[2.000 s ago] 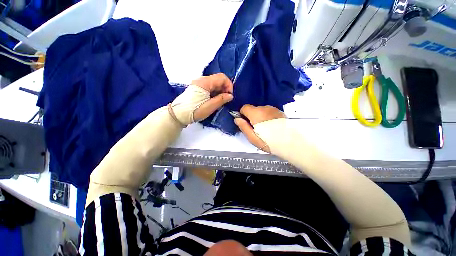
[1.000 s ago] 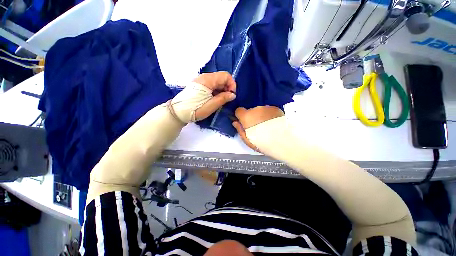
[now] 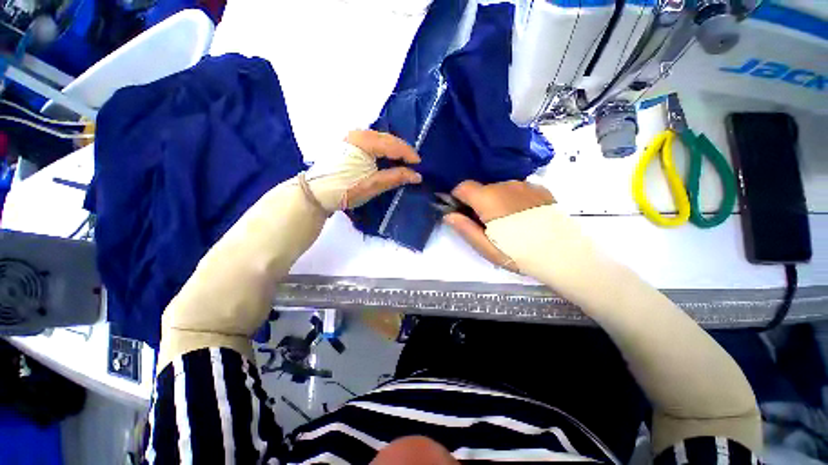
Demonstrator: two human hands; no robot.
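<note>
A navy garment piece (image 3: 481, 118) lies on the white table in front of me, with a whitish seam line (image 3: 430, 113) along it. My left hand (image 3: 379, 170) pinches the navy cloth beside the seam between thumb and fingers. My right hand (image 3: 495, 207) is just right of it, closed around small dark thread snips (image 3: 447, 205). The snips' tips point left toward the cloth; most of the tool is hidden in my palm. Both forearms wear cream sleeves.
A second navy piece (image 3: 195, 173) is heaped at left beside a grey fan unit (image 3: 45, 280). The sewing machine head (image 3: 581, 54) stands at upper right. Scissors (image 3: 687, 177) and a smartphone (image 3: 770, 186) lie at right. A measuring tape strip (image 3: 436, 298) runs along the front edge.
My right hand has moved a little to the right, away from my left hand, and the snips' tips show again. My left hand's thumb and fingers are slightly more spread. The view has shifted slightly.
</note>
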